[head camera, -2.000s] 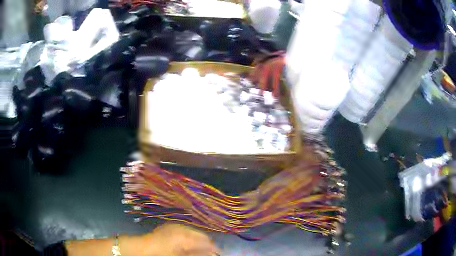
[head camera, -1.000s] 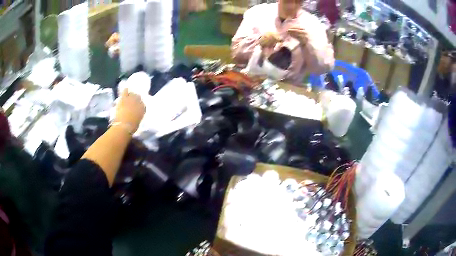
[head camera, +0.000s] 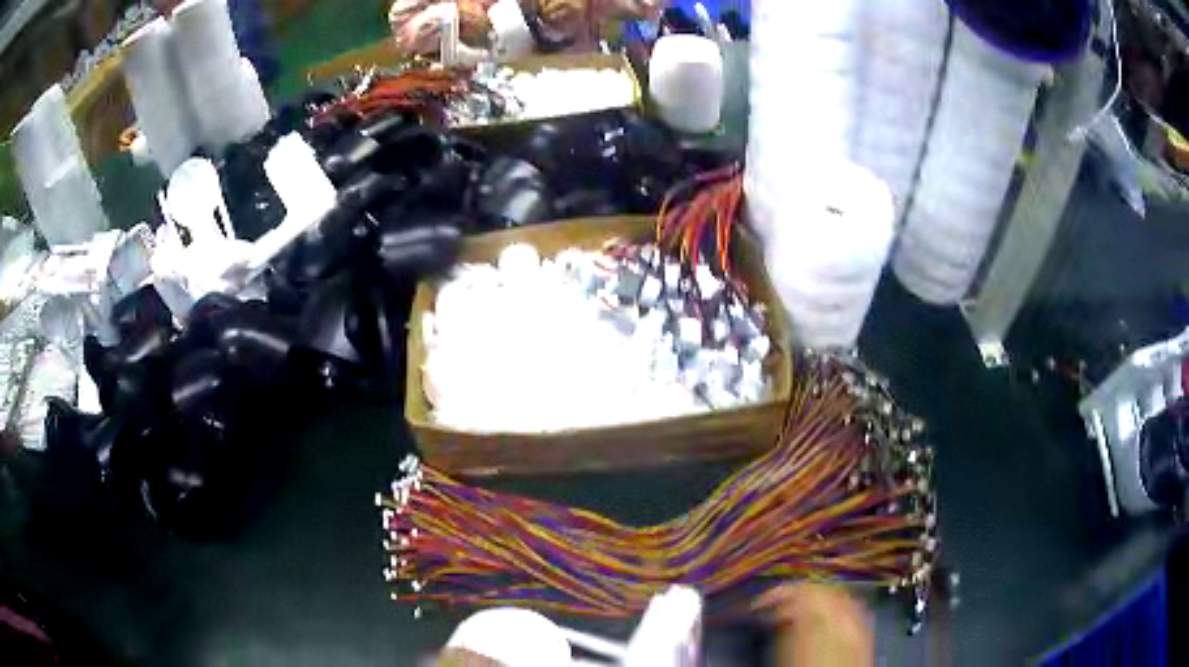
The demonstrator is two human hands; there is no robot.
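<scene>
A white bracket [head camera: 665, 632] with a rounded end shows at the bottom edge, partly cut off. My right hand [head camera: 822, 628] is a blurred patch just right of it, cut off by the edge, beside something dark; its grip cannot be told. My left hand is not clearly visible. A fanned bundle of red, yellow and purple wire leads [head camera: 665, 547] with small end connectors lies just above the bracket. Behind it stands a cardboard tray box [head camera: 587, 450] with small white caps [head camera: 535, 345] at left and small wired components [head camera: 698, 339] at right.
Black housing shells [head camera: 209, 378] are heaped left and behind the box. White brackets [head camera: 235, 235] lie on the heap. Stacked white covers [head camera: 828, 170] and a metal post [head camera: 1030, 222] stand at right. A crate [head camera: 1128, 430] is far right. Another person's hands [head camera: 522, 24] show at the top.
The view has swung back down to the box and wires. My left arm, which was reaching to the white parts at far left, is gone from there. A white bracket now shows at the bottom.
</scene>
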